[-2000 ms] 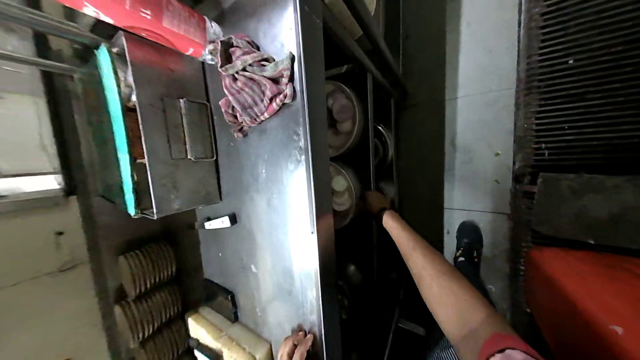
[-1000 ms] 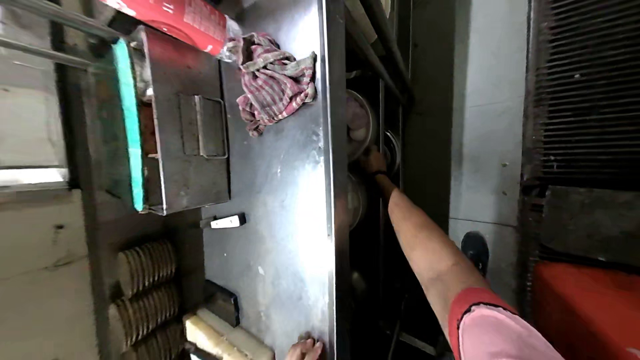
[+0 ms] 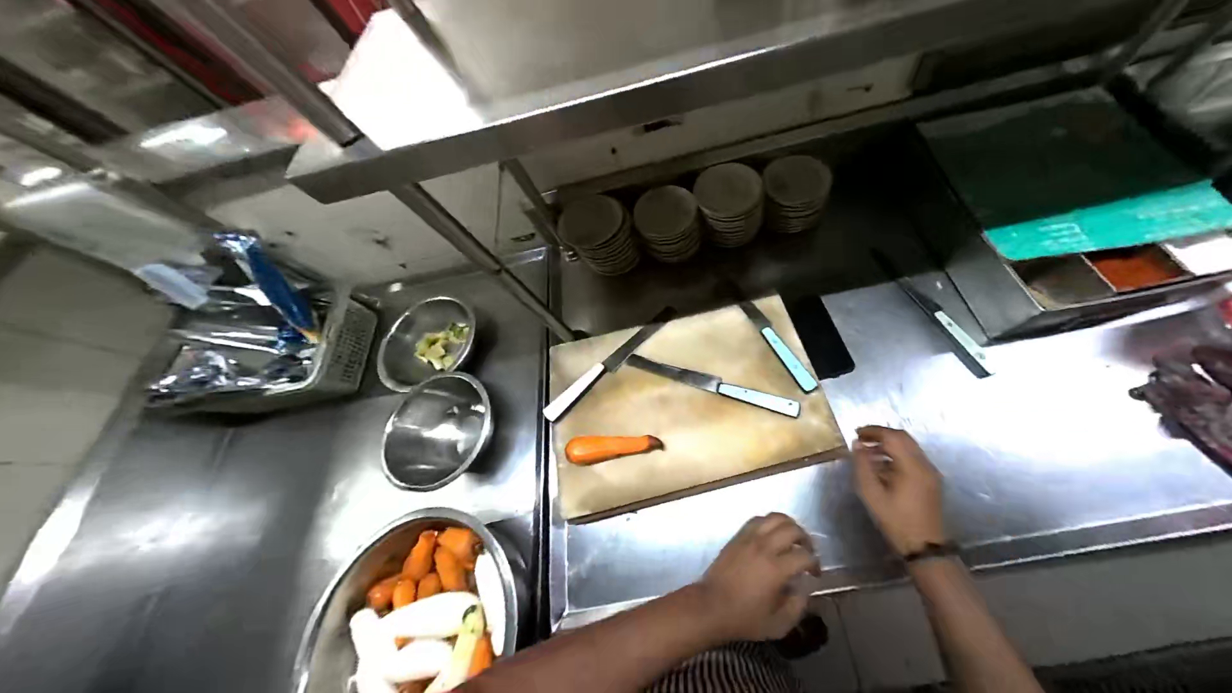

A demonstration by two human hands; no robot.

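Observation:
My left hand (image 3: 765, 577) is over the steel counter's front edge, fingers curled; whether it holds anything is unclear. My right hand (image 3: 895, 486), with a dark band at the wrist, is beside the right front corner of the cutting board (image 3: 693, 462), its fingers bent and their grip unclear. A carrot (image 3: 611, 449) lies on the board near its left side. Behind it lie a white-handled knife (image 3: 587, 380), a knife with a pale blue handle (image 3: 756, 397) and another blue-handled knife (image 3: 791, 358). One more knife (image 3: 953, 332) rests on the counter at the right.
At the left are a large steel bowl (image 3: 322, 602) of carrots and white radishes, an empty steel bowl (image 3: 436, 433), a bowl with green pieces (image 3: 385, 361) and a basket (image 3: 346, 346). Plate stacks (image 3: 729, 192), a spice container (image 3: 972, 274) and a cloth (image 3: 1189, 395) stand or lie beyond. A steel shelf (image 3: 616, 120) hangs overhead.
The view has swung from the undercounter shelf to the worktop. My right hand has left the pots below and is now over the counter.

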